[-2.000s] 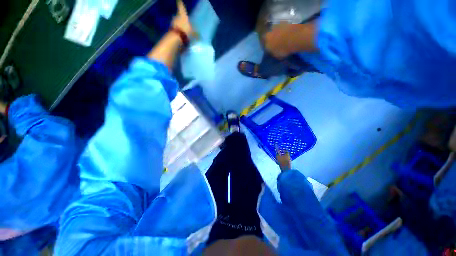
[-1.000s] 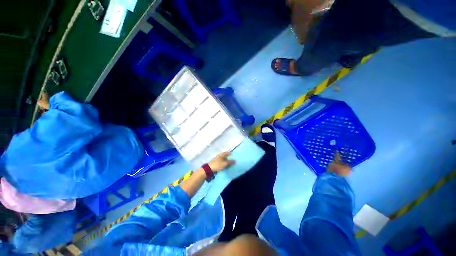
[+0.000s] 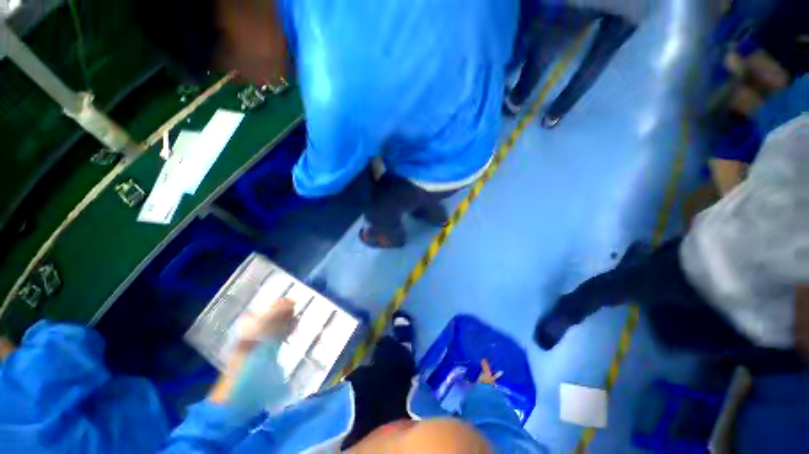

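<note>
My left hand (image 3: 270, 321), motion-blurred, is over a whitish tray with rectangular pockets (image 3: 318, 335) at lower left. A pale blue sheet (image 3: 264, 372) shows by its wrist and appears held in it; the fingers' grip is unclear. The tray seems to rest on a blue stool, mostly hidden beneath it. My right hand (image 3: 486, 374) is at the seat of another blue plastic stool (image 3: 507, 356) just right of my legs, fingers over the seat, and appears to grip it.
A bent-over person in blue (image 3: 399, 89) stands ahead beside the green bench (image 3: 98, 235), which carries white papers (image 3: 191, 164) and small metallic parts. Another person (image 3: 745, 239) is at right. A seated worker is at lower left. A white square (image 3: 583, 405) lies by yellow-black tape.
The view has shifted forward, so tray and stool sit lower. My left hand has moved from the tray's near edge to over its pockets. More people are in view.
</note>
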